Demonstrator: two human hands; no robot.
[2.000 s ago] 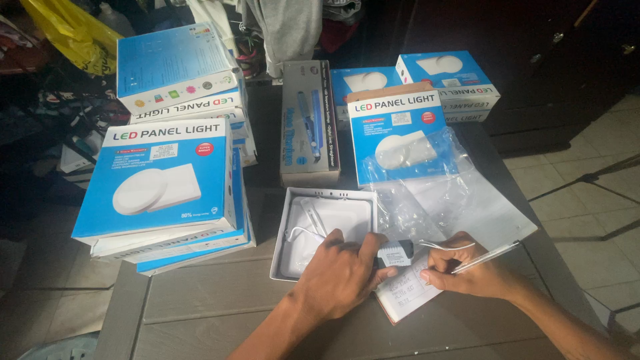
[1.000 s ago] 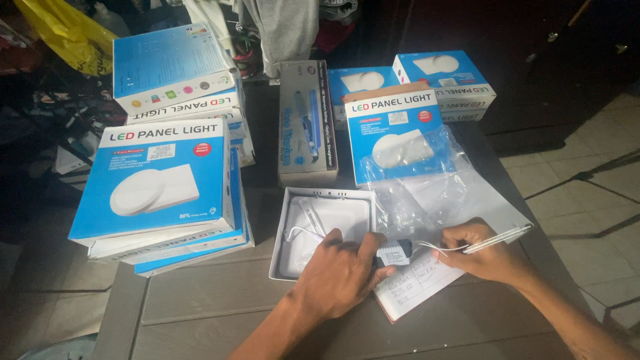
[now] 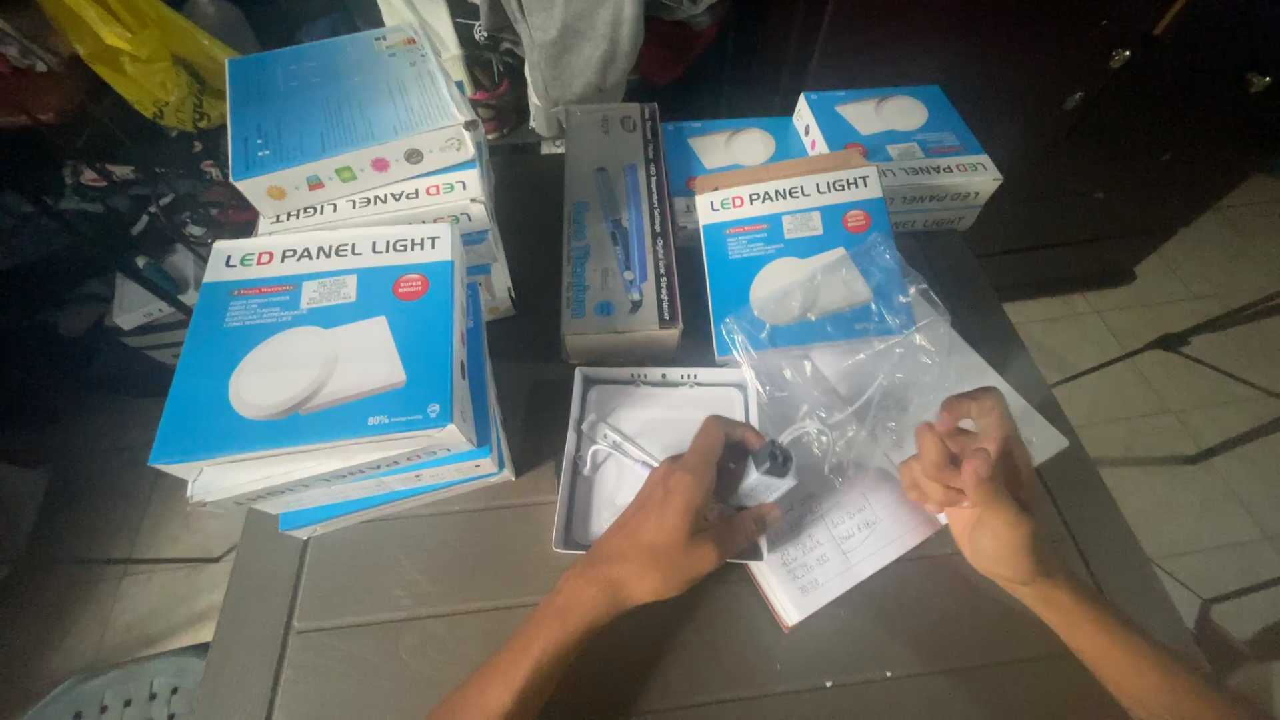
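Note:
My left hand (image 3: 685, 510) holds a small white LED driver box (image 3: 765, 480) with a dark end and a white wire, over the right edge of a square white panel light housing (image 3: 572, 460). Inside the housing lie a white cable and small white parts. An open notebook (image 3: 850, 545) with handwriting lies right of the housing, partly under clear plastic wrapping (image 3: 850, 370). Above the notebook's right side is my right hand (image 3: 975, 480), raised with curled fingers. A small white spot shows between those fingers; whether it is a pen is unclear.
Stacked LED panel light boxes (image 3: 320, 370) stand on the left of the dark table (image 3: 430, 600). A hair straightener box (image 3: 620, 240) lies at centre back. More panel light boxes (image 3: 900, 130) are at the back right. A white sheet (image 3: 1000, 390) lies near the right edge.
My right hand has lifted off the notebook, and the pen seen in it earlier no longer shows clearly. My left hand has tilted the driver up from the page's edge.

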